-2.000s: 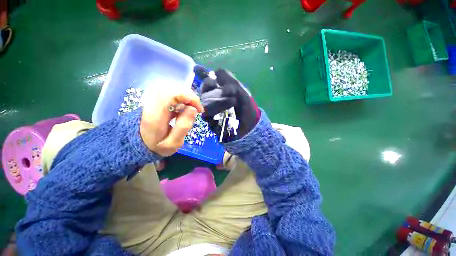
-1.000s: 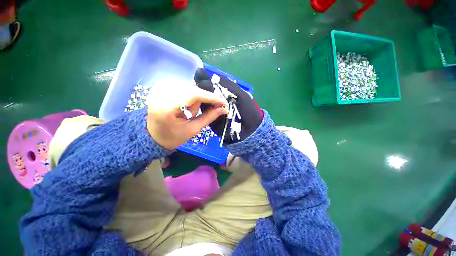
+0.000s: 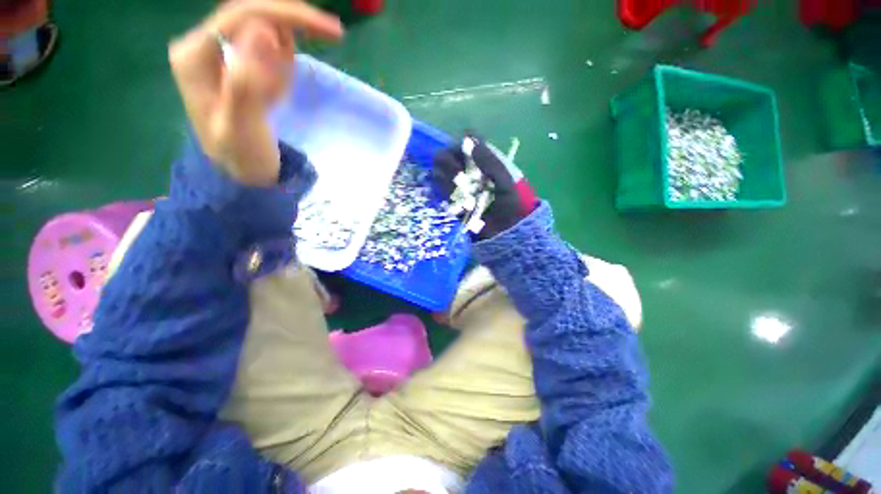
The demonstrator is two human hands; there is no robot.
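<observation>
My left hand (image 3: 241, 82), bare and blurred, is raised above the upper left of the whitish-blue tub (image 3: 394, 125). Its fingers are apart; I see no piece in it, though the curled fingers are unclear. My right hand (image 3: 483, 188), in a black glove with a dark red cuff, holds a handful of small white plastic parts (image 3: 468, 193) palm up, over the right side of the blue crate (image 3: 440, 287). A pale green stick pokes out beyond it. The tub overlaps the crate's left side. Small white and greenish parts lie in both.
A green crate (image 3: 633, 159) with similar parts stands on the floor at right, another (image 3: 863, 106) at the far right edge. A pink stool (image 3: 72, 275) is by my left leg. A pink seat (image 3: 386, 352) shows between my thighs. Red stool legs (image 3: 645, 10) show at the top.
My left hand has moved up and left, away from my gloved right hand, uncovering more of the tub and crate. The tub has tilted or shifted. The gloved hand still holds white parts.
</observation>
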